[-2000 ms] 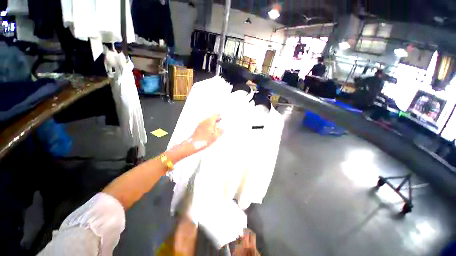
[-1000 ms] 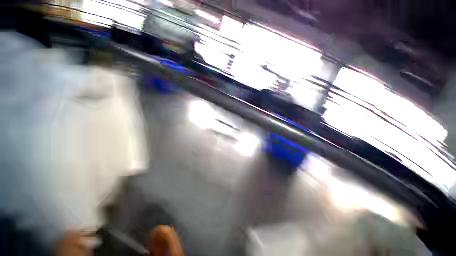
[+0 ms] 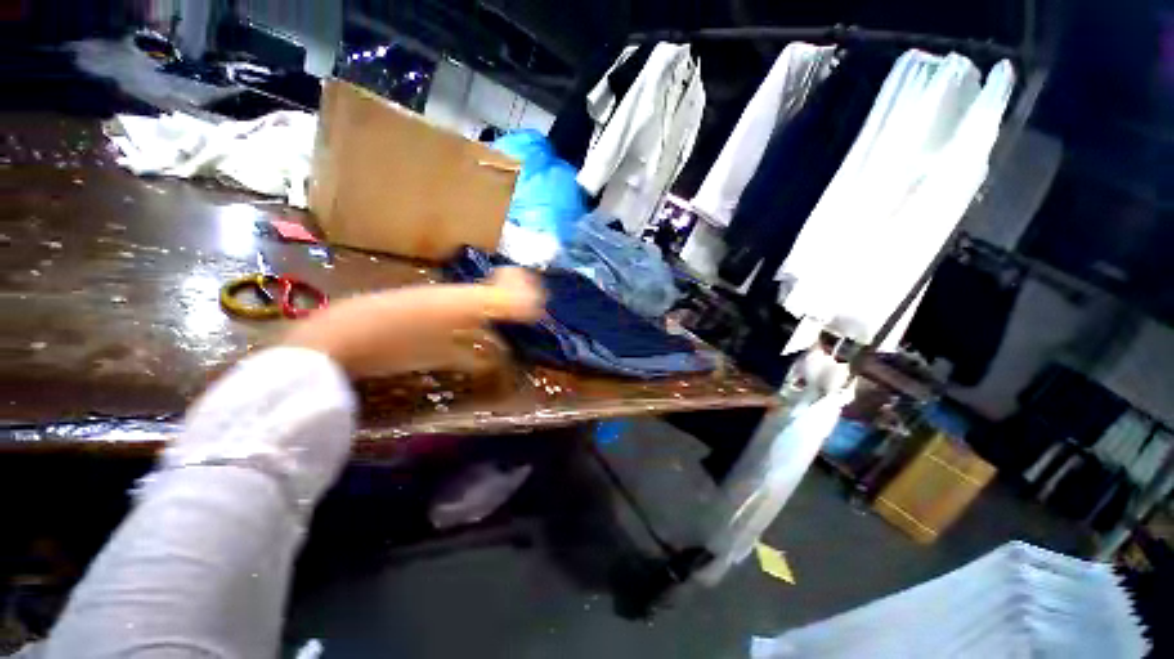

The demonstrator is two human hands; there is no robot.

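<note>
My left hand (image 3: pixel 483 315) reaches from the lower left over the brown worktable (image 3: pixel 116 335). It is blurred, and whether it holds anything cannot be told. It is by the near left end of a folded dark blue cloth (image 3: pixel 605 328). Left of the hand, a yellow ring and a red ring (image 3: pixel 304 297) lie side by side on the table, perhaps scissor handles. Small pale bits are scattered on the tabletop. My right hand is out of the picture. Packed white garments (image 3: pixel 978 612) show at the bottom right, cut off by the edge.
A cardboard box (image 3: pixel 406 174) stands on the table, with white cloth (image 3: pixel 219 152) left of it and blue plastic (image 3: pixel 547 187) behind. White and dark garments hang on a rail at the back right. A white strappy garment (image 3: pixel 779 464) hangs past the table corner. A carton (image 3: pixel 936 487) stands on the floor.
The view has swung left from the garment row and floor to the worktable. My left arm now stretches over the table. My right hand is no longer identifiable in view.
</note>
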